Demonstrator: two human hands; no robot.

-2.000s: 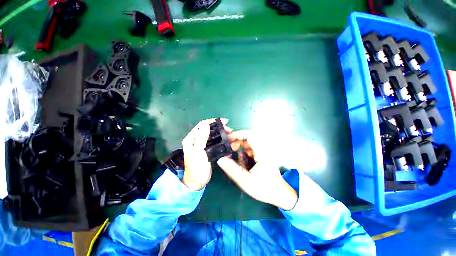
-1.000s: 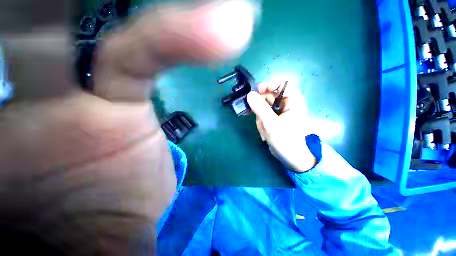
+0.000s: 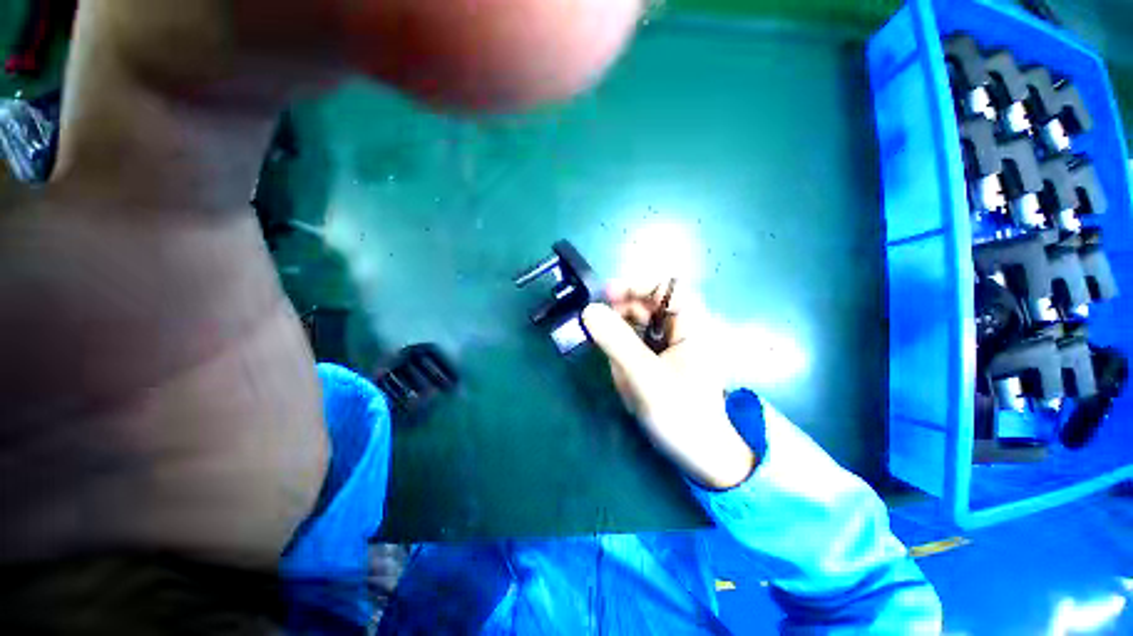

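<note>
My right hand (image 3: 665,379) holds a black plastic housing (image 3: 565,296) with prongs pointing left, above the green work surface (image 3: 497,460). A thin dark pointed tool (image 3: 660,316) also sits in the right hand, its tip up. My left hand (image 3: 162,336) is very large, blurred and close to the camera at the left, its fingers reaching across the top. No object shows in it. Another black moulded part (image 3: 419,377) lies on the surface near my left sleeve.
A blue crate (image 3: 926,286) stands at the right with rows of grey-black notched parts (image 3: 1031,205). A black oval part (image 3: 1095,398) lies near its front corner. My left hand hides most of the left side. Tiny dark specks lie on the surface.
Since one second ago the view has shifted, bringing more of the crate into the picture. My left hand remains close to the camera. My right hand still holds the housing and tool.
</note>
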